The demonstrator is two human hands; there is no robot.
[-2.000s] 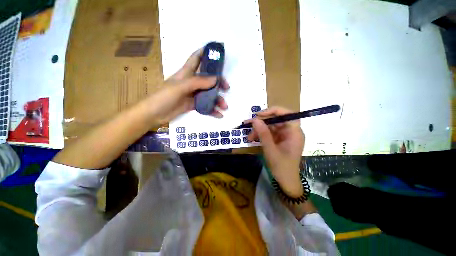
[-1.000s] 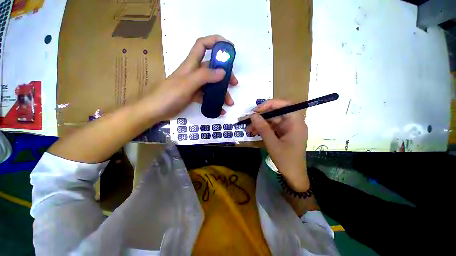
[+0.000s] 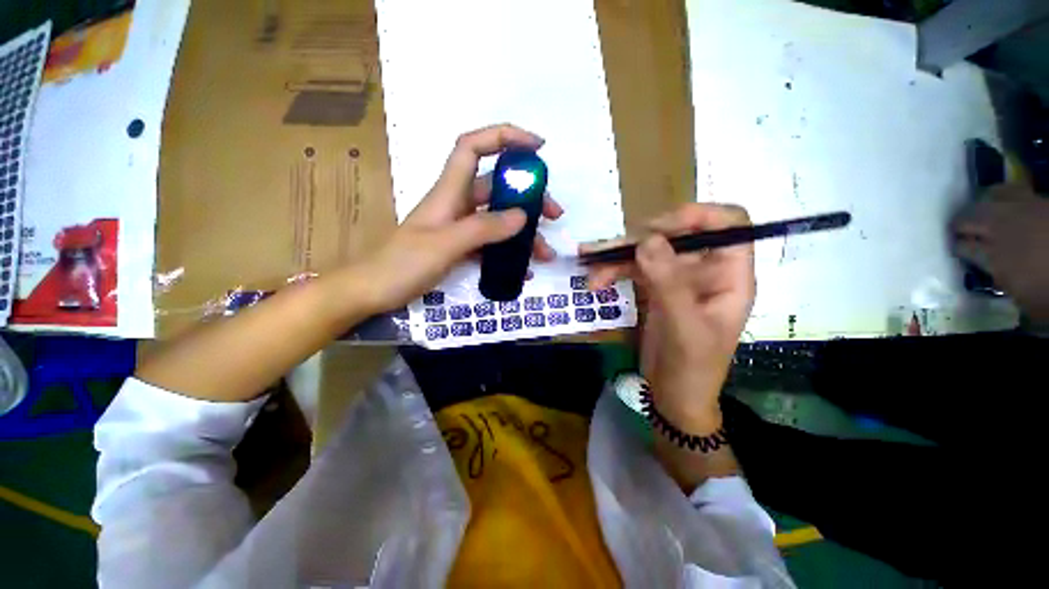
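Observation:
My left hand point(image 3: 460, 219) holds a black rounded oblong device housing point(image 3: 506, 255) upright over the sticker sheet; a bright white-green reflection covers its far end. My right hand point(image 3: 696, 282) holds the slim black tweezers point(image 3: 759, 230), the tip pointing left towards the device, a short gap from it. Whether a sticker is at the tip is too small to tell. The white sticker sheet point(image 3: 500, 69) is mostly bare, with rows of small dark display stickers point(image 3: 534, 321) along its near edge.
Brown cardboard mat point(image 3: 242, 173) lies under the sheet. A white board point(image 3: 828, 150) is at right, with another person's blurred hand point(image 3: 1007, 236) and dark objects at its far right. A printed carton panel point(image 3: 86, 270) and a dark-gridded sticker sheet point(image 3: 17, 150) are at left.
My right hand and the tweezers have lifted off the sticker rows and moved right and away from me. The device sits slightly lower in view. Another person's hand has appeared at right.

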